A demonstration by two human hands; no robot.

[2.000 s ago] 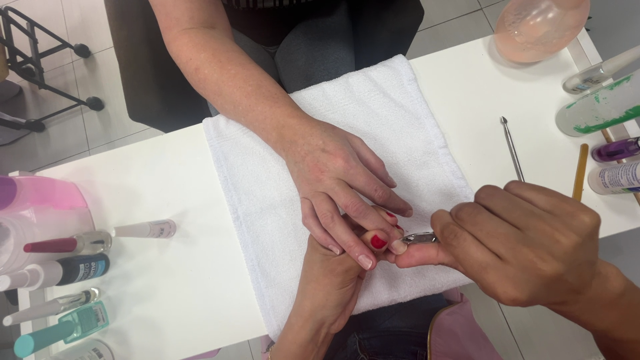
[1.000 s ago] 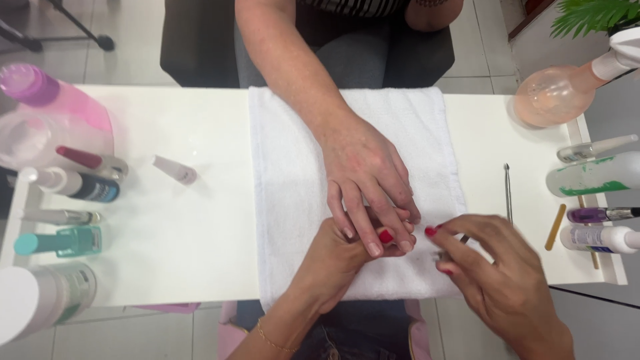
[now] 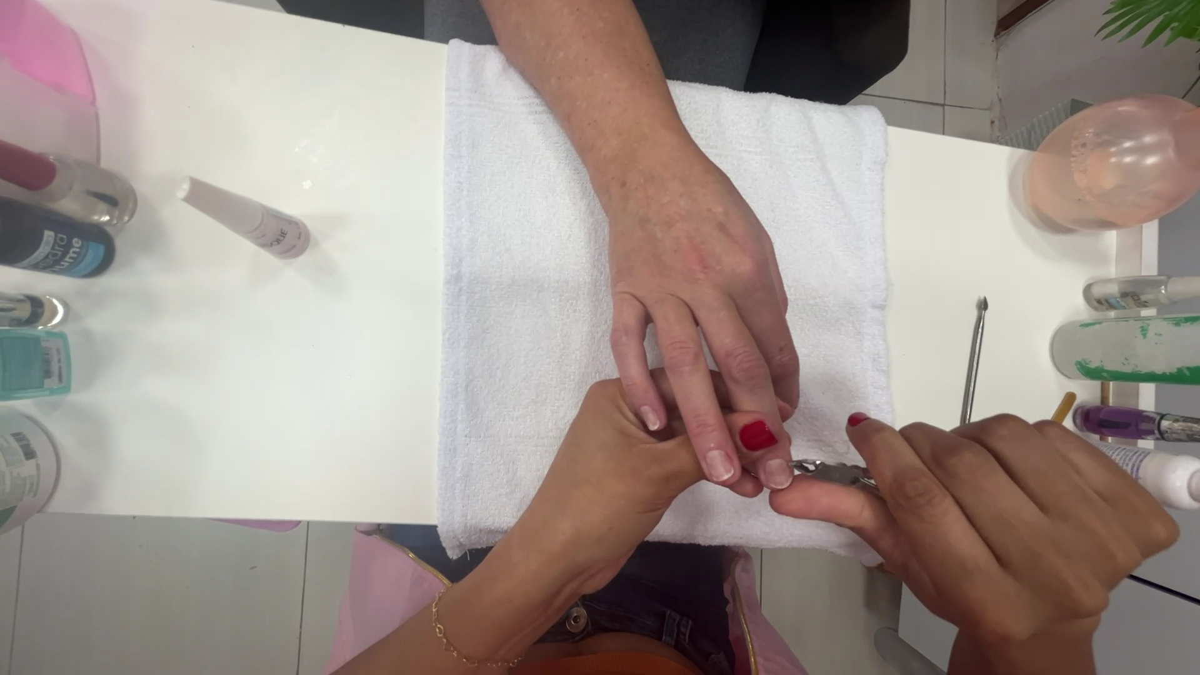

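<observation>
Over a white towel (image 3: 525, 309) lies another person's hand (image 3: 703, 253), palm down, fingers toward me. My left hand (image 3: 647, 441), with red nail polish on the thumb, holds that hand's fingers from below, its thumb laid across them. In my right hand (image 3: 975, 506) are metal cuticle nippers (image 3: 834, 472), mostly hidden by my fingers; their tip is at the nail of one of the person's fingers. A metal manicure tool (image 3: 975, 361) lies on the white table right of the towel.
Left on the table (image 3: 356, 394) are a pale nail polish bottle (image 3: 248, 220), a teal bottle (image 3: 36, 363) and several others. At the right stand a peach translucent bottle (image 3: 1106, 164), a green-marked bottle (image 3: 1130, 349) and a purple bottle (image 3: 1125, 422).
My right hand was drawn back from the person's fingers a second ago; now the nippers are at a fingertip again. The view has shifted closer.
</observation>
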